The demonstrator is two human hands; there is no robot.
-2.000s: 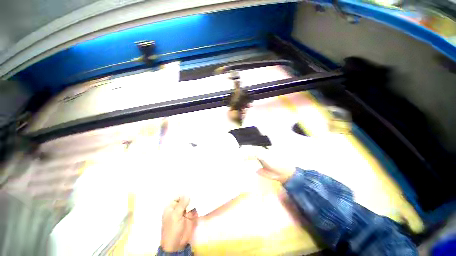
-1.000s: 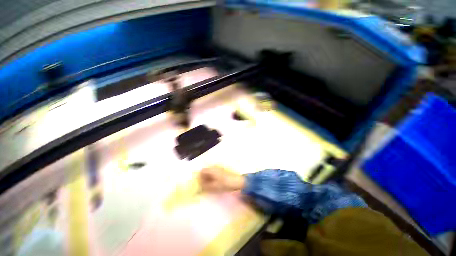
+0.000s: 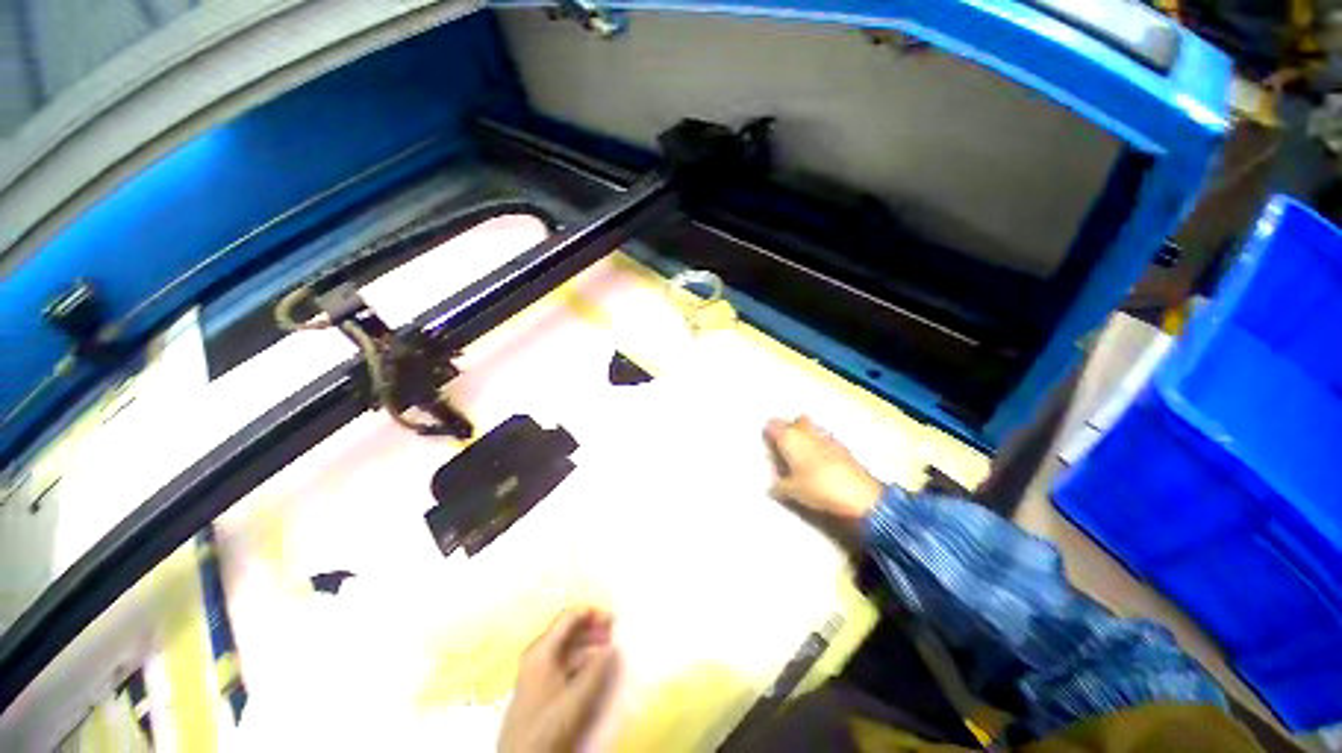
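The pale template board point(image 3: 707, 427) is overexposed. Its black notched opening point(image 3: 503, 483) is uncovered. The laser head point(image 3: 415, 380) stands just beyond the opening, up and to the left. My left hand point(image 3: 562, 684) is at the bottom centre with its fingers curled, below the opening. My right hand point(image 3: 820, 468) is over the right part of the board, fingers bent inward. Glare hides whether either hand grips a white piece, and no piece edge can be made out between them.
The black gantry rail point(image 3: 537, 269) crosses the bed. A tape roll point(image 3: 696, 286) lies at the back right. A dark blue stick point(image 3: 218, 618) lies left. Small black openings point(image 3: 629, 369) flank the main one. A blue bin point(image 3: 1222, 456) stands right of the machine.
The view has turned right. The black opening, partly covered two seconds ago, is uncovered. My right hand has moved right across the board. My left hand, not visible one second ago, is in view again.
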